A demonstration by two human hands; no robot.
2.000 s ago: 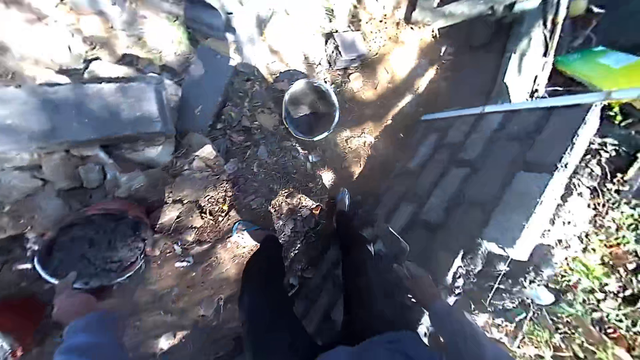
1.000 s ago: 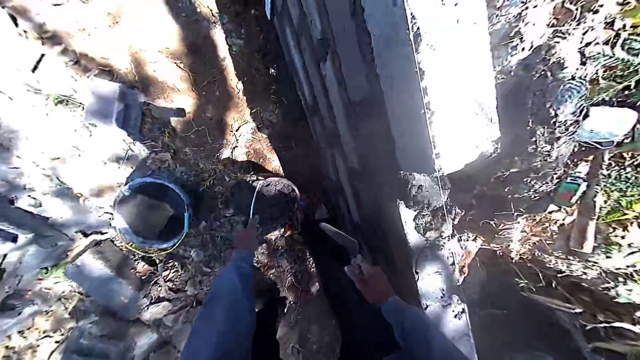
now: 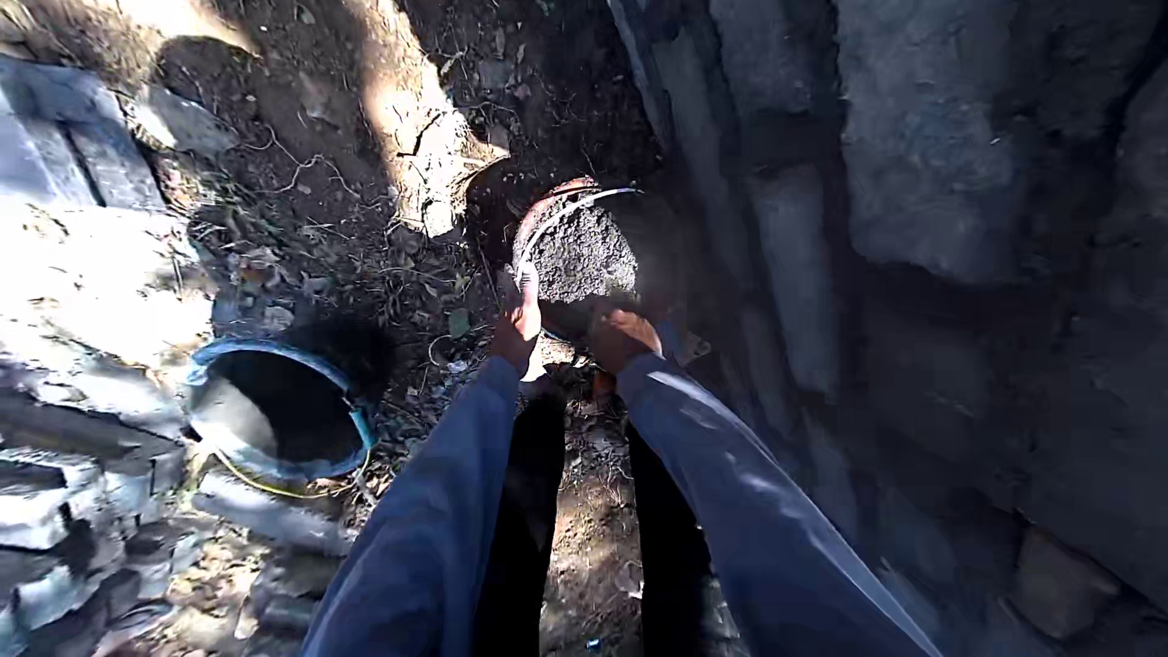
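A round reddish bucket (image 3: 555, 193) full of grey wet mortar (image 3: 584, 255) stands on the ground between my feet and the wall. My left hand (image 3: 518, 324) is at the bucket's near left rim, with the thumb up by the pale wire handle. Over the near right side of the mortar is my right hand (image 3: 624, 336), its fingers curled; shadow hides whether a tool is in it. The fingers of my left hand are partly hidden at the rim.
A second bucket (image 3: 274, 345) with a blue rim and yellow handle stands at the left, partly in shadow. A stone or block wall (image 3: 922, 155) rises along the right. Grey blocks (image 3: 82, 146) lie at the upper left, and broken stones (image 3: 119, 557) at the lower left.
The view has swung a lot. My right hand, which held a trowel out over the wall side one second ago, is now at the mortar bucket. My left hand stays beside that bucket.
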